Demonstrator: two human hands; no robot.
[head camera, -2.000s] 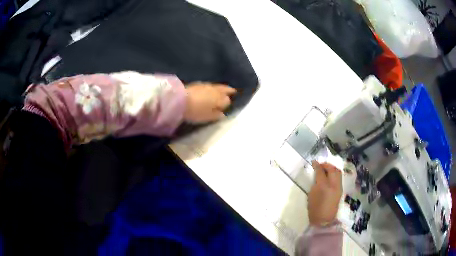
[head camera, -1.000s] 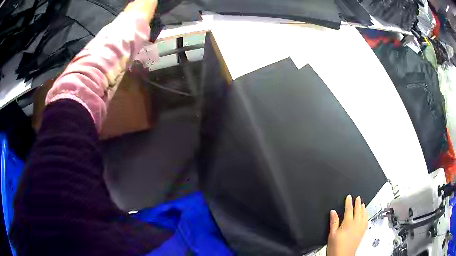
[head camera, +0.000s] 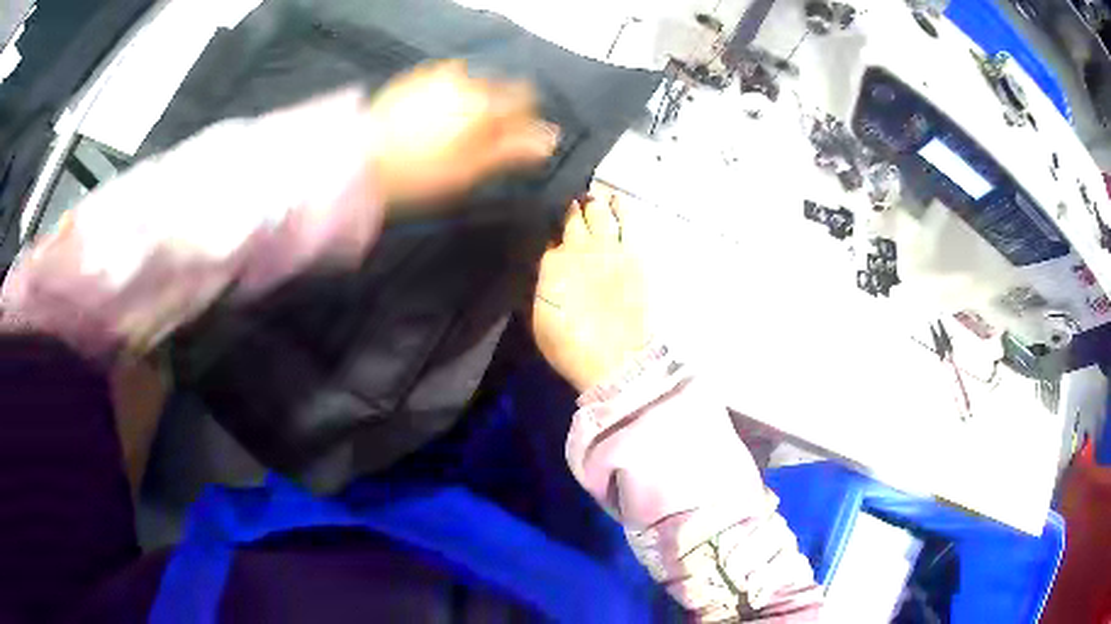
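Observation:
A large black fabric panel (head camera: 366, 293) lies over the table in front of me, its folded lower part hanging over the front edge towards my lap. My left hand (head camera: 457, 134) is blurred, above or on the panel; whether it grips the fabric is unclear. My right hand (head camera: 593, 287) is at the panel's right edge, on the table's front edge, fingers pointing away from me; its fingertips meet the fabric, and a grip cannot be made out. The panel's far right corner reaches the needle area (head camera: 668, 98) of the white sewing machine.
Small black parts (head camera: 831, 217) lie in groups on the white table (head camera: 780, 329). The control panel (head camera: 956, 171) has a lit screen. Thread snips (head camera: 953, 366) lie at the right. A blue bin (head camera: 1036, 567) with a white sheet stands below the table at lower right.
The view has swung right and down towards the machine. The black panel's corner is now at the needle area. My left hand has come from the far left onto or over the panel.

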